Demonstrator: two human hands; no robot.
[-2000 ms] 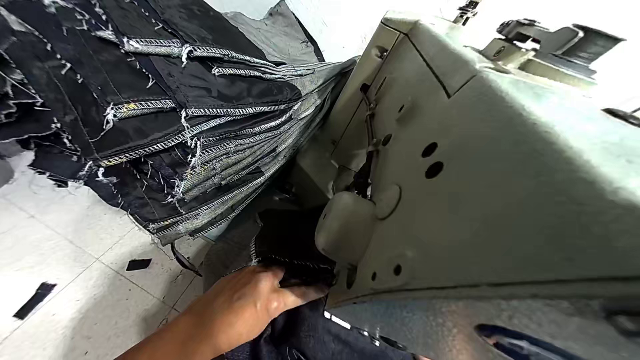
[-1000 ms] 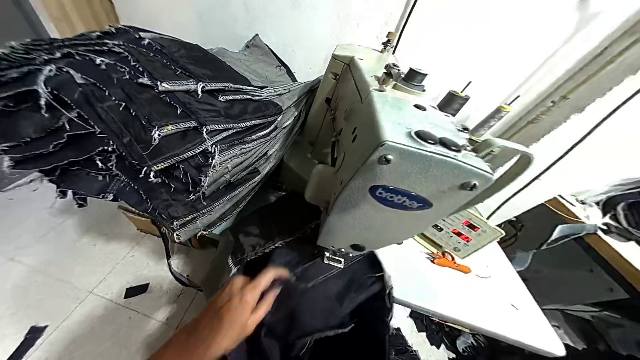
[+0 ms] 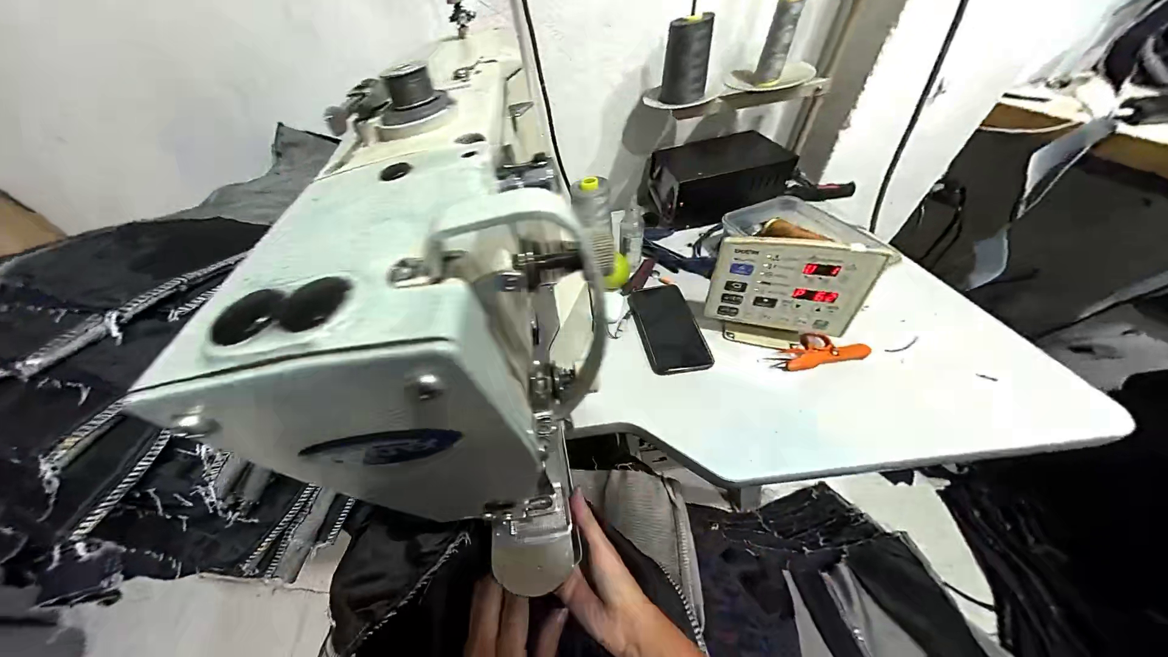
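Note:
A Brother industrial sewing machine (image 3: 328, 374) fills the left centre, its presser area low in the view behind a rounded metal guard (image 3: 534, 557). Dark denim fabric (image 3: 401, 566) with an overlocked edge lies around and under that area. My left hand (image 3: 516, 620) rests on the fabric just below the guard, only its fingers in view. To the right of the guard, my right hand (image 3: 616, 589) lies on the same cloth, index finger stretched up beside the machine's head. The guard partly hides the fingertips, so whether either hand pinches the cloth is unclear.
Overlocked denim pieces (image 3: 91, 365) are heaped at left. The white table (image 3: 821, 420) holds a phone (image 3: 671, 328), orange thread snips (image 3: 826, 353), a control panel (image 3: 789, 285) and a black box (image 3: 721, 173). Thread cones (image 3: 686, 59) stand behind. More denim (image 3: 821, 547) lies below the table.
The view has swung right, showing more of the table. Two hands are now at the machine's front, where one hand showed on the fabric a second ago.

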